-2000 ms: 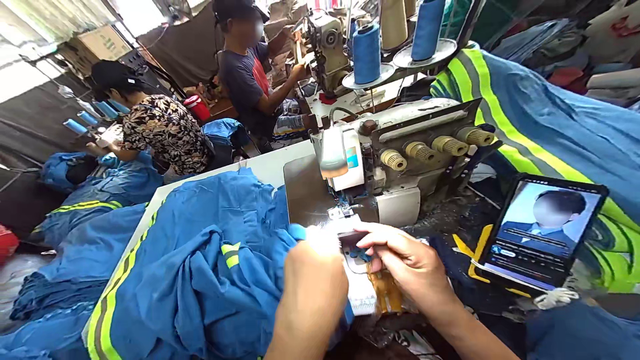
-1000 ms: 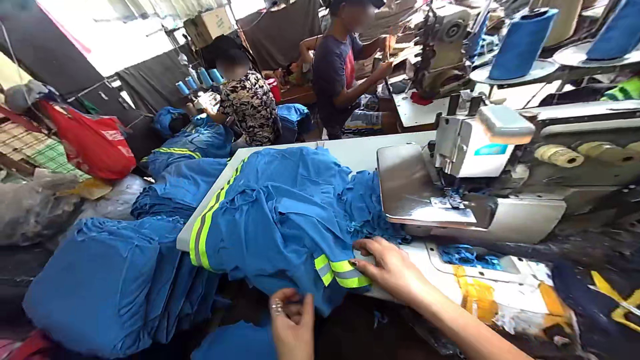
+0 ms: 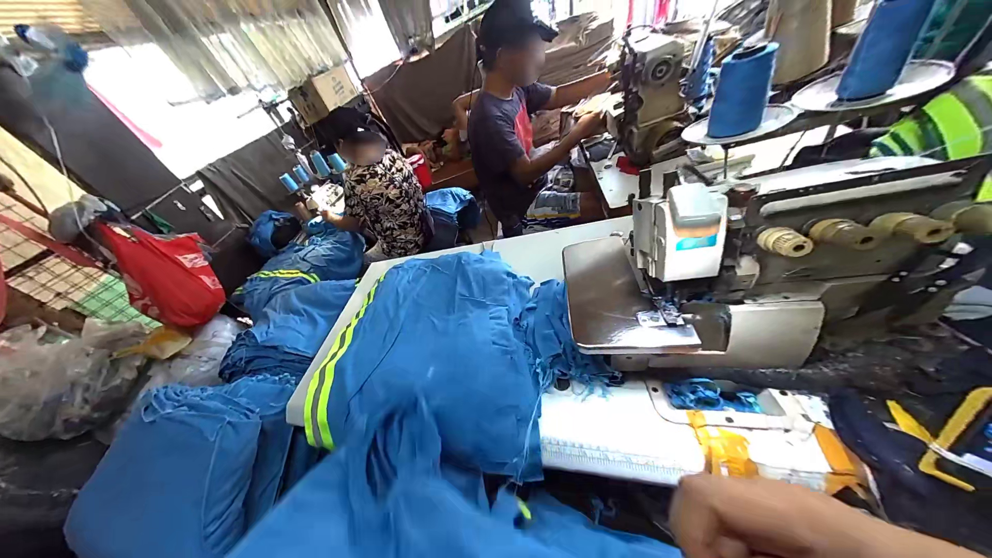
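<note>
My right hand (image 3: 740, 515) is at the lower right, blurred, just below the sewing table's front edge; its fingers are curled and I cannot tell whether they hold cloth. My left hand is not visible. A loose blue garment (image 3: 434, 511) spreads blurred across the bottom middle, left of my right hand. Behind it, blue fabric pieces (image 3: 457, 333) with yellow-green reflective tape (image 3: 333, 372) lie piled on the white table (image 3: 604, 434). To their right stands an overlock sewing machine (image 3: 682, 240) with a metal plate (image 3: 612, 294) beside its needle area.
Folded blue fabric (image 3: 170, 465) is stacked at the lower left, near a red bag (image 3: 167, 271) and plastic bags (image 3: 62, 380). Two people (image 3: 387, 186) work at machines behind the table. Blue thread cones (image 3: 740, 93) stand above the machine. Yellow-handled scissors (image 3: 942, 449) lie at right.
One second ago both hands were at the taped cloth by the table's front edge. Now my right hand is lower right, my left is out of sight, and a loose blue garment fills the bottom middle.
</note>
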